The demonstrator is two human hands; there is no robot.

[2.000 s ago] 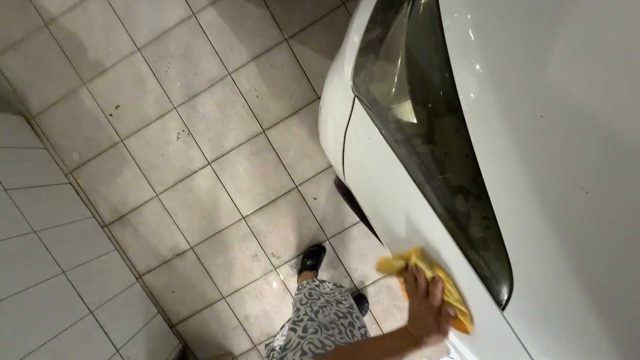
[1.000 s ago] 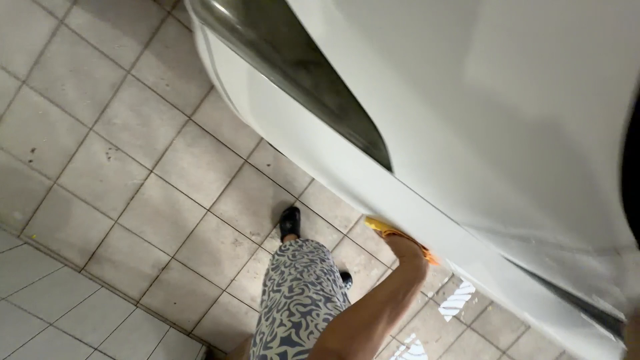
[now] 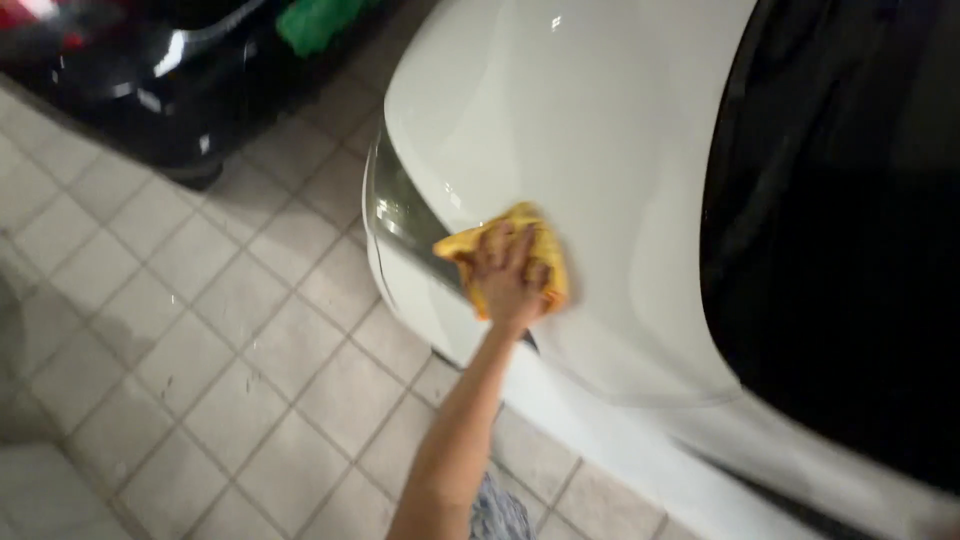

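My left hand (image 3: pixel 514 274) lies palm down with its fingers spread on a yellow cloth (image 3: pixel 553 251) with orange at its edge. The cloth is pressed between the hand and the white car's hood (image 3: pixel 600 187), and it overlaps the rear part of the headlight (image 3: pixel 405 202). Some of the cloth is bunched under the fingers, and one corner sticks out to the left over the headlight. The forearm reaches up from the bottom of the view, across the fender. My right hand is not in view.
The dark windshield (image 3: pixel 832 247) is on the right. A black car (image 3: pixel 202 90) stands at the upper left with a green cloth (image 3: pixel 319 26) on it. Below are the tiled floor (image 3: pixel 225 360) and part of my patterned garment (image 3: pixel 499 510).
The left hand and cloth have moved from the fender side below the headlight up onto the hood's edge. The view has shifted widely, bringing in the black car and the windshield.
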